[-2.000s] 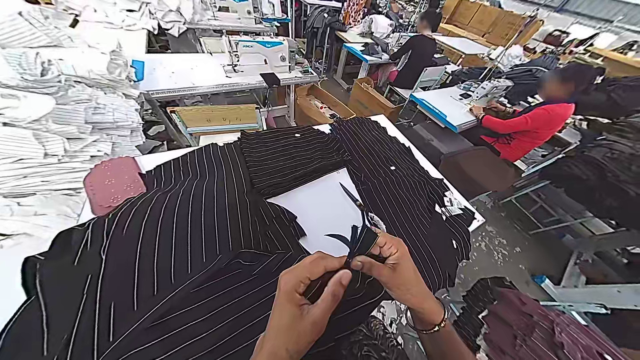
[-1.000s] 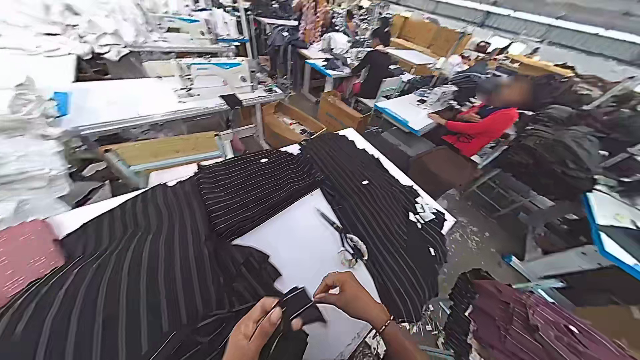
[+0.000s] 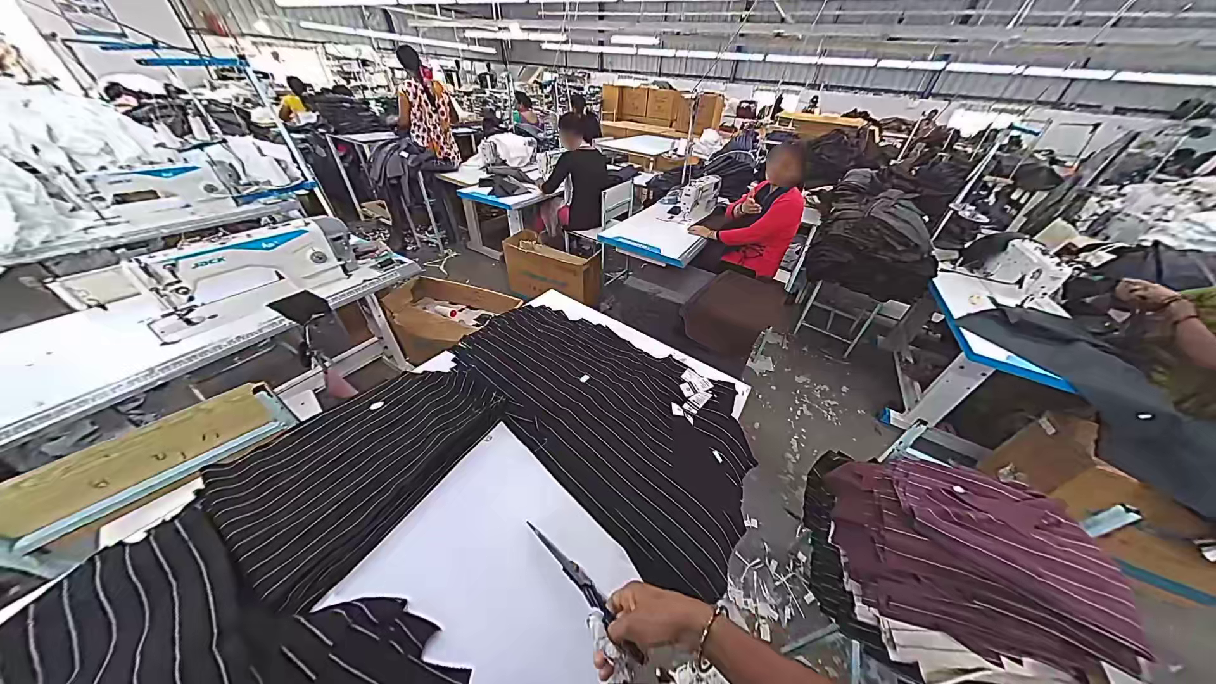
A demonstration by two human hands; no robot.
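My right hand, with a bracelet at the wrist, grips the handles of a pair of scissors at the table's near edge. Their blades point up and left over the bare white tabletop. Whitish material is wrapped about the handle end. Black pinstriped fabric pieces lie on the far and right parts of the table, with small white tags on them. More striped fabric lies at the lower left. My left hand is out of view, and so is the small dark piece held earlier.
A stack of maroon striped fabric stands at the lower right. Sewing machines are on tables at left and ahead. A person in red sits beyond; another person's arm shows at far right. Cardboard boxes and scraps lie on the floor.
My right hand has left the small dark fabric piece and taken hold of the scissors, which lay on the white tabletop. My left hand has gone out of view. The view has tilted up.
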